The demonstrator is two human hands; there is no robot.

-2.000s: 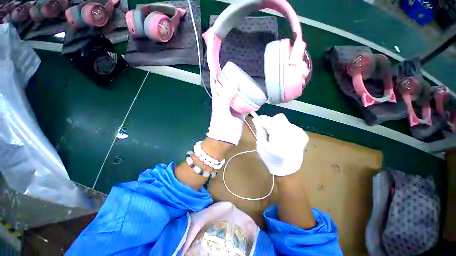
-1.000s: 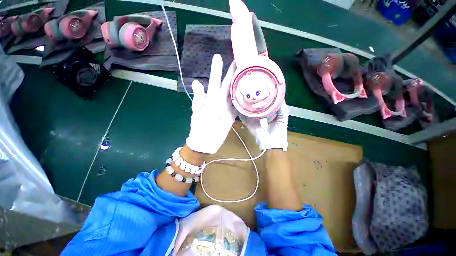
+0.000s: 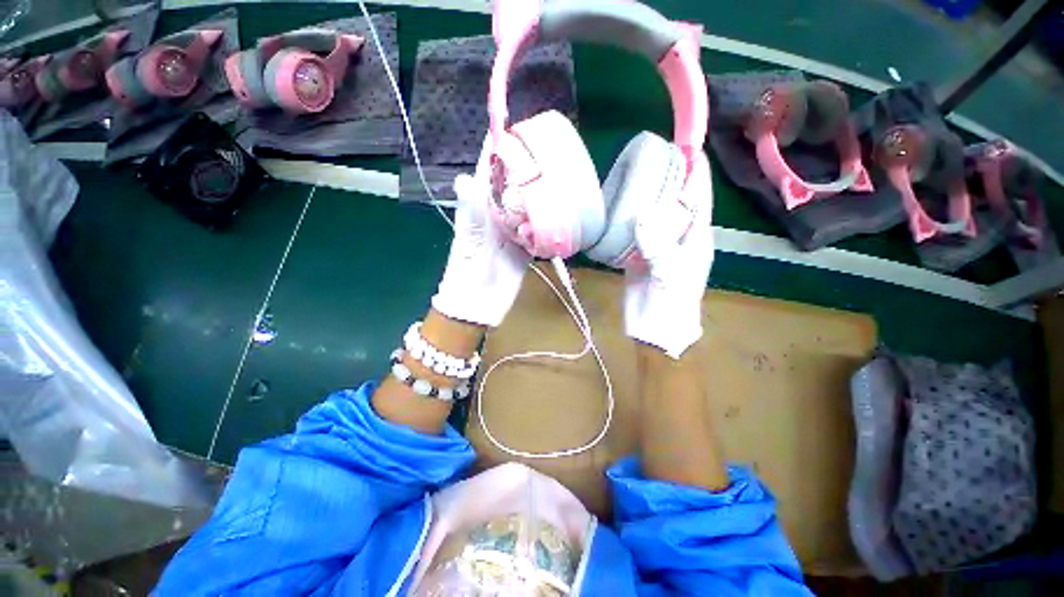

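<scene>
Pink and grey cat-ear headphones [image 3: 548,187] are held up over the bench, headband away from me. My left hand [image 3: 481,262], in a white glove, holds the left ear cup at its outer side. My right hand [image 3: 673,280], also gloved, holds the right ear cup at its outer side. The plug [image 3: 560,271] of a thin white cable sits at the lower edge of the left cup. The cable [image 3: 609,402] loops over the brown cardboard mat [image 3: 770,408] and also runs up past my left hand.
Several headsets [image 3: 301,82] lie on grey pouches along the green belt, left and right. A bare grey pouch [image 3: 438,105] lies behind my left hand. A black square fan-like thing [image 3: 204,173] is at left, a plastic sheet [image 3: 58,338] at the left edge, a pouch stack [image 3: 968,466] at right.
The headphones have turned from edge-on, one cup facing up, to spread open with both cups showing. My left hand, fingers spread before, now holds a cup. My right hand has moved right.
</scene>
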